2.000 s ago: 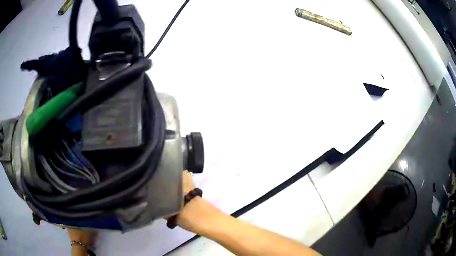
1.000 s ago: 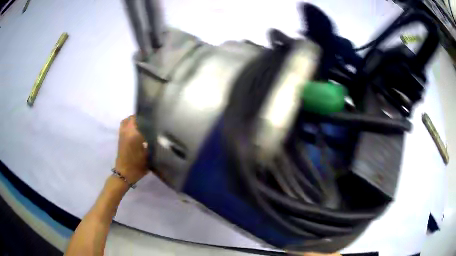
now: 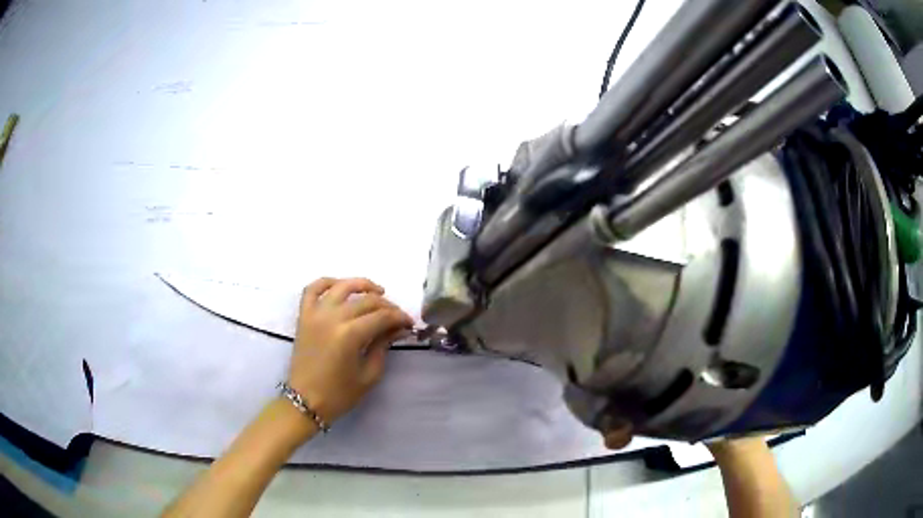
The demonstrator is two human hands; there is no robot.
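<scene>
The cloth cutting machine (image 3: pixel 744 293), with a silver motor and blue band, fills the right side, its grey rods (image 3: pixel 708 152) pointing up and right. My left hand (image 3: pixel 344 339) is at the middle, its fingertips together on the small metal presser foot guard (image 3: pixel 437 336). My right hand is mostly hidden behind the motor; one fingertip (image 3: pixel 615 435) and the forearm show below it, and its grip cannot be seen. White marker paper (image 3: pixel 253 223) covers the lay. A thin dark curved cut line (image 3: pixel 218 316) runs from the left under my left hand to the foot.
The dark fabric edge (image 3: pixel 354 467) runs along the paper's near side, with the cream table (image 3: pixel 486 496) below. A black slit (image 3: pixel 88 380) is at the left. A yellowish weight (image 3: pixel 8 137) is at the far left edge. A thin black cord (image 3: pixel 619 51) and a white roll (image 3: pixel 875 56) are beyond.
The machine has shifted right in view and turned, showing its rods and foot. My left hand now shows at the foot instead of partly behind the motor. The cut line has come into view.
</scene>
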